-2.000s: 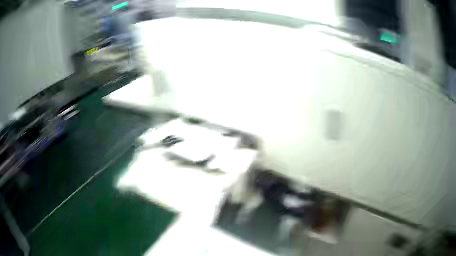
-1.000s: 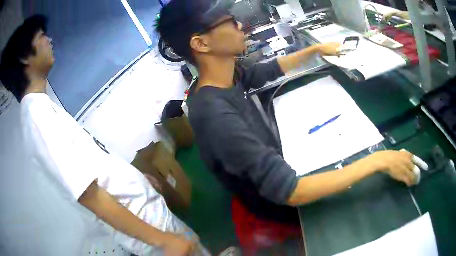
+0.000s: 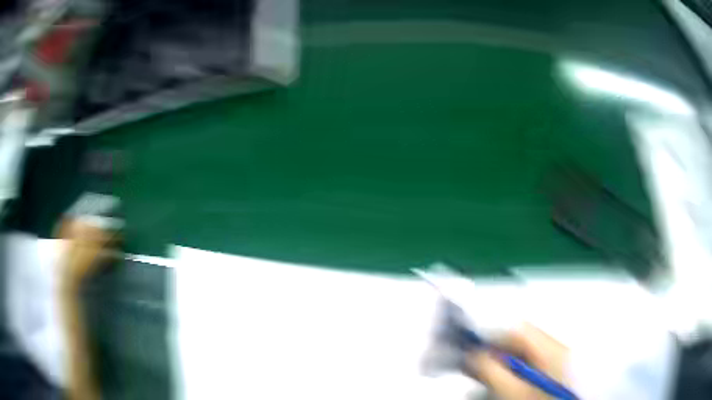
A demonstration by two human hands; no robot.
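Note:
The view is strongly blurred. My right hand [image 3: 527, 361] is at the bottom edge, right of the middle, closed around a blue marker pen [image 3: 540, 378]. The pen slants up and left over the white paper sheet [image 3: 297, 336]. A grey, dark smear, perhaps a shadow or a part, lies by the pen's upper end; I cannot tell which. A pale shape shows at the paper's far edge, too blurred to name. I cannot make out my left hand. A dark phone middle frame [image 3: 601, 223] lies on the green bench at the right.
The green bench top [image 3: 351, 156] spans the middle. A black tray [image 3: 179, 55] with a pale rim stands at the upper left. Another person's hand [image 3: 86, 234], with white on the fingers, is at the left edge. White equipment [image 3: 679, 180] borders the right.
The view has swung from the neighbouring worker and standing person to the bench in front of me. My right hand with the blue pen has come into view.

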